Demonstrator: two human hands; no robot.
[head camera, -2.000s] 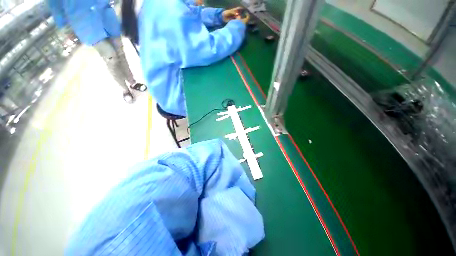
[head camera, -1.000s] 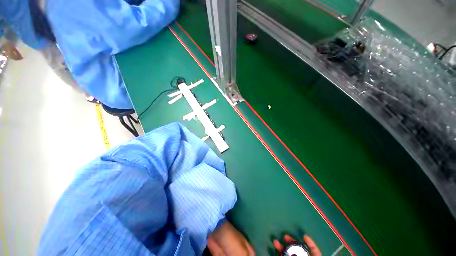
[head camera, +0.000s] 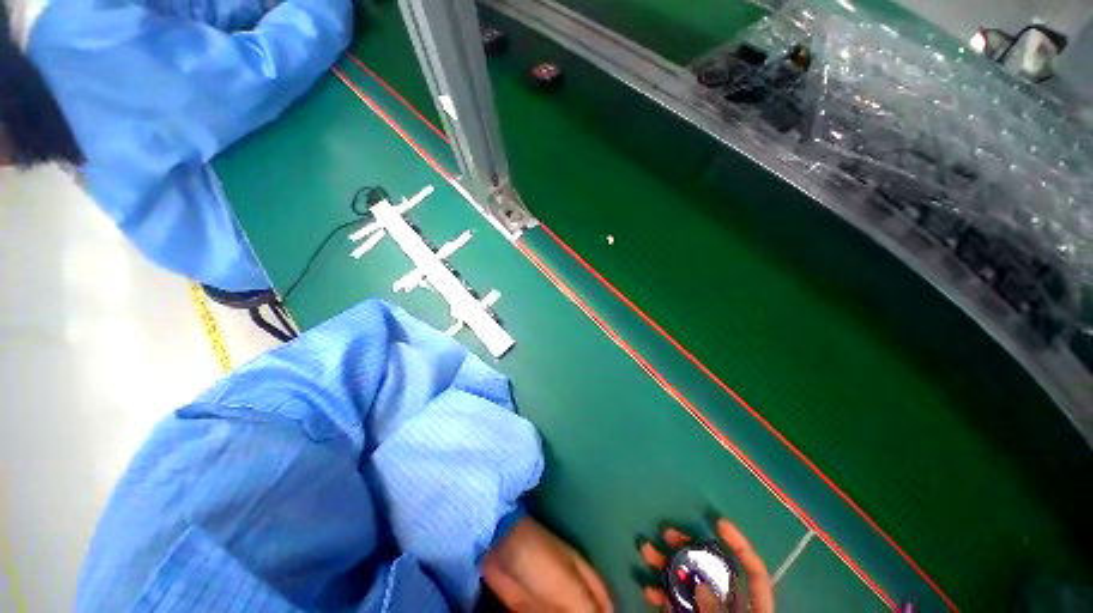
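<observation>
A round smartwatch (head camera: 698, 572) with a black rim and a bright, reflecting face is at the bottom edge. My right hand (head camera: 746, 565) holds it, with fingers around its rim; the palm is cut off by the frame. A fingertip lies on the lower part of the watch face; I cannot tell which hand it belongs to. My left hand (head camera: 545, 575) comes out of the blue sleeve to the left of the watch. Its fingers are cut off by the bottom edge, so its grip is hidden.
A white strip (head camera: 444, 278) is taped on the green mat, with a thin black cable. A metal post (head camera: 462, 108) stands by the red lines. Dark watches (head camera: 545, 76) lie on the belt beyond. Clear plastic trays (head camera: 911, 156) are at right. A blue-coated person (head camera: 180, 108) sits at upper left.
The view has shifted to the right and down. Both hands have come into view at the bottom, and the watch now shows more fully, with a fingertip on its face.
</observation>
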